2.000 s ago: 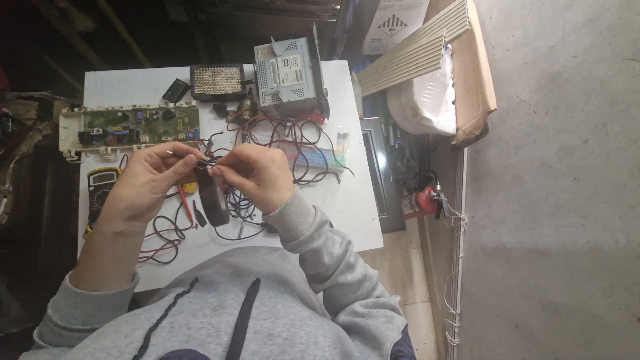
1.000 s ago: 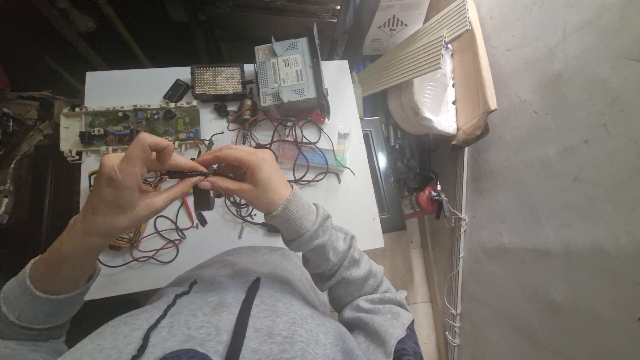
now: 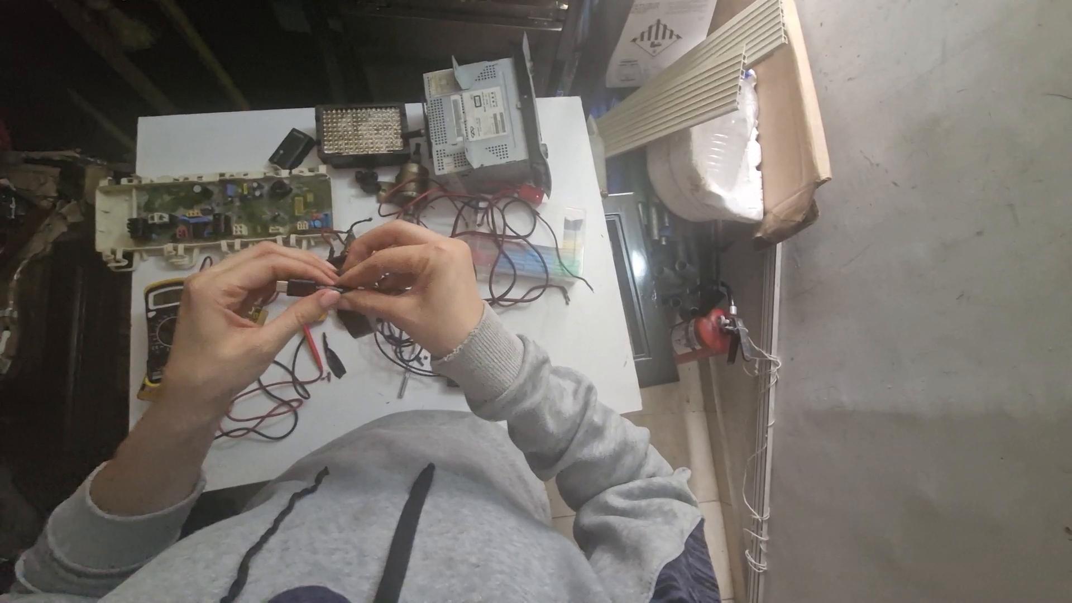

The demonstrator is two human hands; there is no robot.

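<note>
Above the white table, my left hand [image 3: 243, 314] pinches a small black cable plug [image 3: 303, 288] with a metal tip that points left. My right hand [image 3: 419, 280] meets it fingertip to fingertip, closed on the cable end just behind the plug. A dark object, partly hidden, lies under my right hand. Left of my left hand is a yellow and black multimeter [image 3: 162, 327], partly covered by the hand. A red test probe [image 3: 312, 350] and a black clip [image 3: 333, 357] lie below the hands. Beyond them rests a circuit board in a cream plastic frame [image 3: 226, 209].
An LED light panel [image 3: 362, 131], a small black box [image 3: 291, 148] and a metal car stereo unit [image 3: 481, 121] stand along the far edge. Red and black wires [image 3: 502, 243] cross a clear plastic case [image 3: 536, 254]. A fire extinguisher [image 3: 703, 333] is beyond the right edge.
My hands have come together at the fingertips, and the black plug now shows between them. Two seconds ago they were further apart, above a dark object on the table.
</note>
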